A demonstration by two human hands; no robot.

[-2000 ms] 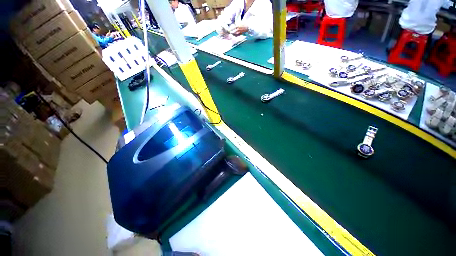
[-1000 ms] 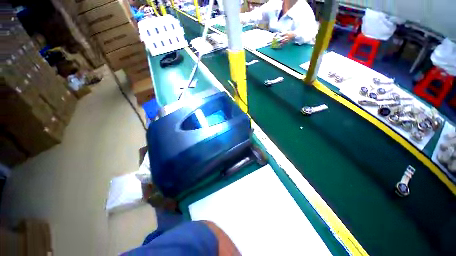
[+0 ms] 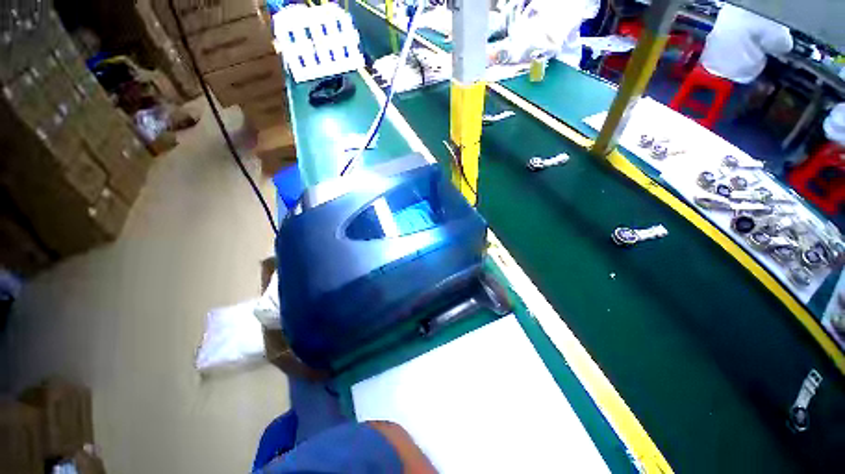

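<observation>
A dark-blue domed machine, perhaps a label printer point(image 3: 380, 259), stands on the green bench in front of me. A white work mat point(image 3: 463, 398) lies on the near side of it. A blue sleeve point(image 3: 338, 452) with a patch of bare skin shows at the bottom edge, over the mat's left corner. No hand of mine shows; both are outside the picture. Several wristwatches lie singly on the green conveyor belt point(image 3: 593, 315), one with a round case point(image 3: 627, 236) near its middle.
A yellow and white post point(image 3: 468, 139) stands beside the machine. A white slotted rack point(image 3: 318, 42) and a black coiled item point(image 3: 331, 90) are beyond it. Loose watches point(image 3: 744, 224) lie on white sheets across the belt. Stacked cartons point(image 3: 227, 56) and a white plastic-wrapped pack point(image 3: 230, 338) are at left.
The view has swung, so the machine sits further right than two seconds ago. The blue sleeve has come into the bottom edge. The belt watches appear further right and lower.
</observation>
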